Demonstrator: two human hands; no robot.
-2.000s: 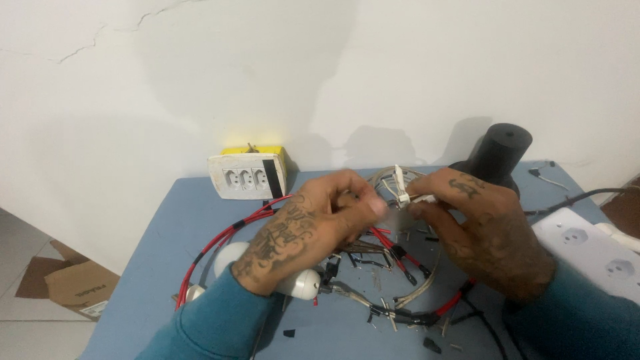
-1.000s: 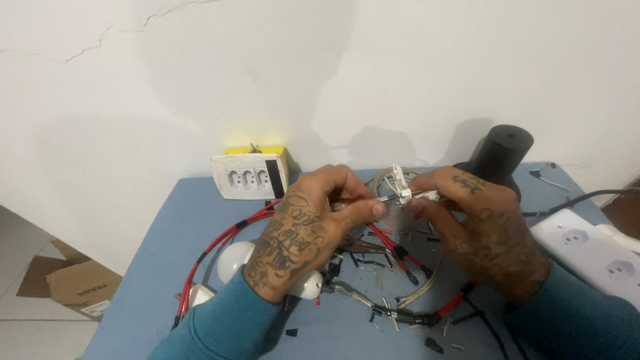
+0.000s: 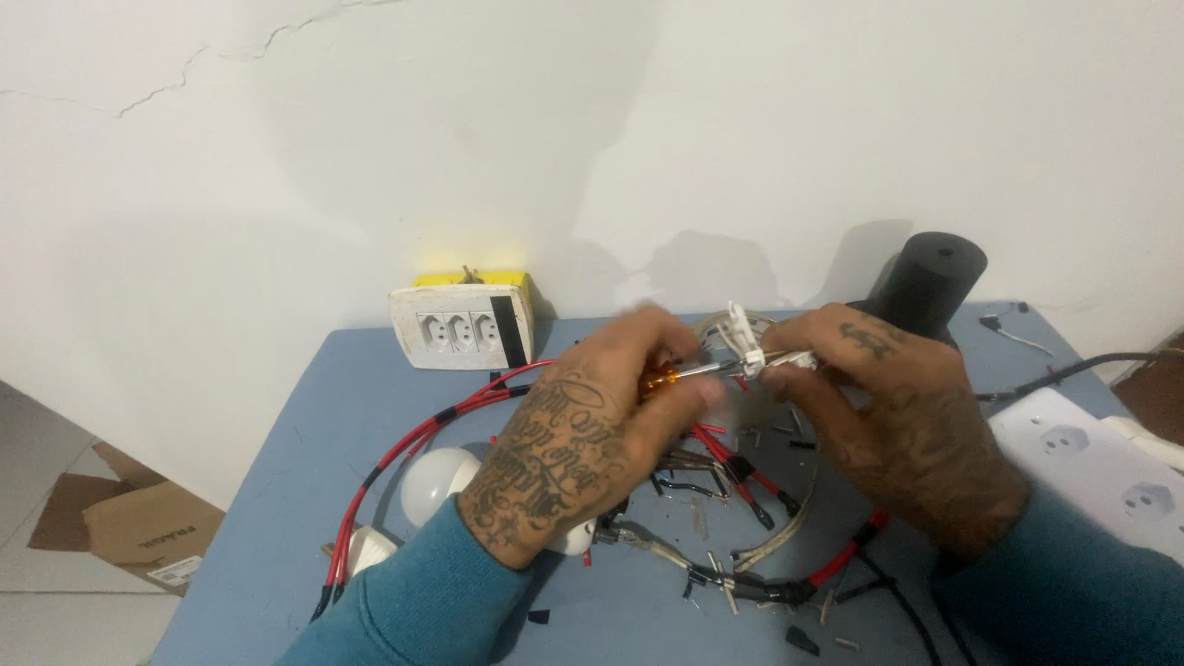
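Observation:
My left hand (image 3: 592, 425) grips a small screwdriver (image 3: 668, 376) with an orange see-through handle; its metal shaft points right. The tip meets a small white plastic connector (image 3: 751, 359), from which a white piece sticks up. My right hand (image 3: 879, 407) pinches that connector and a wire at its right side. Pale wires loop behind the connector. Below and left of my hands lie red wires (image 3: 388, 460) bound with black tape, and a pale cable (image 3: 659, 548) with taped joints. A white light bulb (image 3: 437, 487) rests left of my left wrist.
A white triple socket (image 3: 453, 326) on a yellow box stands against the wall. A black cylinder (image 3: 930, 282) is at the back right, a white socket plate (image 3: 1082, 462) at the right. Wire scraps litter the blue table (image 3: 287, 444). An open cardboard box (image 3: 153, 527) sits on the floor.
My left hand has shifted and turned around the screwdriver, and its orange handle now shows between the fingers. My right hand stays at the connector.

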